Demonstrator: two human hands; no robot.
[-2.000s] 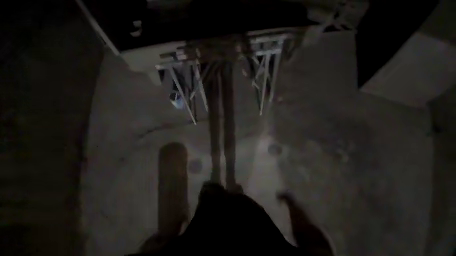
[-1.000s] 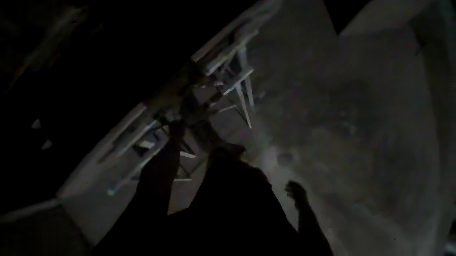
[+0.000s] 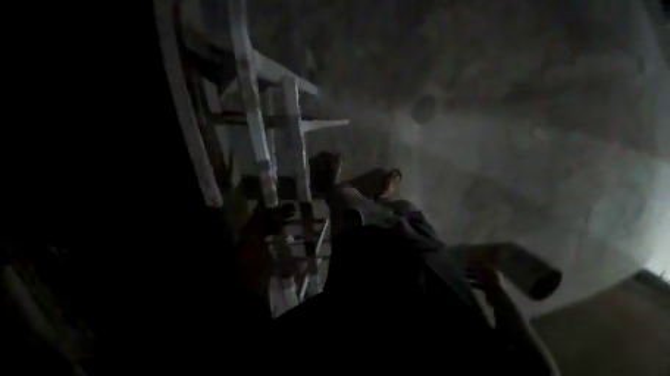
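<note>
The picture is very dark. Pale, narrow sawhorse legs and bars (image 3: 253,110) stand left of centre, beside the edge of a black area. What looks like my left hand (image 3: 279,211) is a dim shape against the lower bars; its fingers and any grip on them cannot be made out. My right hand (image 3: 483,275) is low at the right of my body, dim and blurred, over or beside a dark, tube-like shape (image 3: 514,266). Whether the hand touches or holds that shape cannot be told.
My feet (image 3: 360,176) are on the grey concrete floor (image 3: 499,161), close to the sawhorse bars. A dark round spot (image 3: 423,109) marks the floor ahead. The left side is almost black. Bright light falls at the far right edge.
The view has turned and the sawhorse bars now look larger and more upright at the left. My left arm reaches among them. The dark tube-like shape now shows by my right hand.
</note>
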